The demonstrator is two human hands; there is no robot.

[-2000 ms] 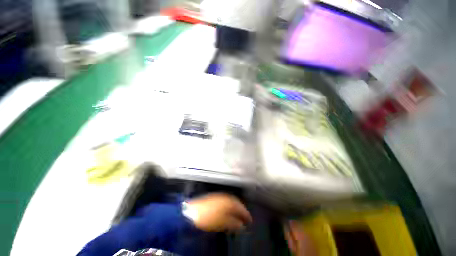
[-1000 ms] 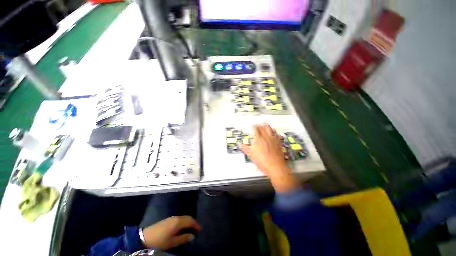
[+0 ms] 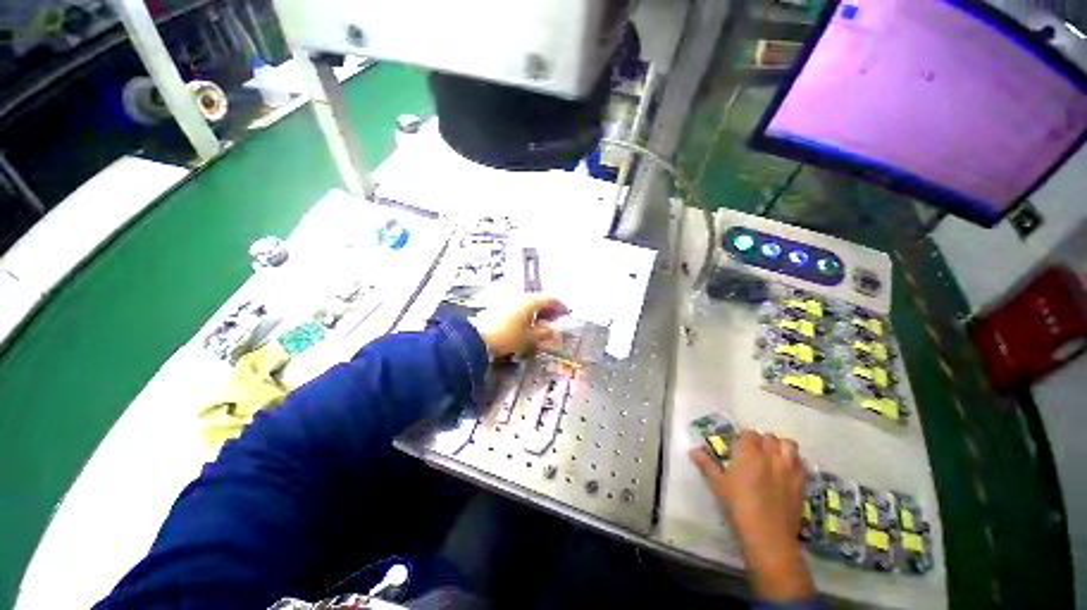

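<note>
My left hand (image 3: 515, 329) is over the fixture (image 3: 546, 399) on the perforated work plate (image 3: 608, 417), below the black lens of the laser head (image 3: 513, 119). A small greyish part (image 3: 572, 343) lies at its fingertips beside a red-orange glow; whether the hand grips it is unclear. My right hand (image 3: 763, 483) is at the right bench, with thumb and index finger at the edges of one circuit board (image 3: 716, 439) with a yellow block. This board sits left of a row of similar boards (image 3: 876, 524), partly covered by the hand.
More boards (image 3: 828, 352) stand in two columns below the lit control panel (image 3: 787, 254). The monitor (image 3: 936, 101) is upper right. White paper (image 3: 614, 280) lies on the plate. A yellow cloth (image 3: 244, 393) and green piece (image 3: 302, 338) lie left. Loose bolts (image 3: 591, 486) are near the plate's front edge.
The view has swung left, bringing the laser head in. My left hand has moved from my lap up to the fixture. My right hand has shifted to the row's left end.
</note>
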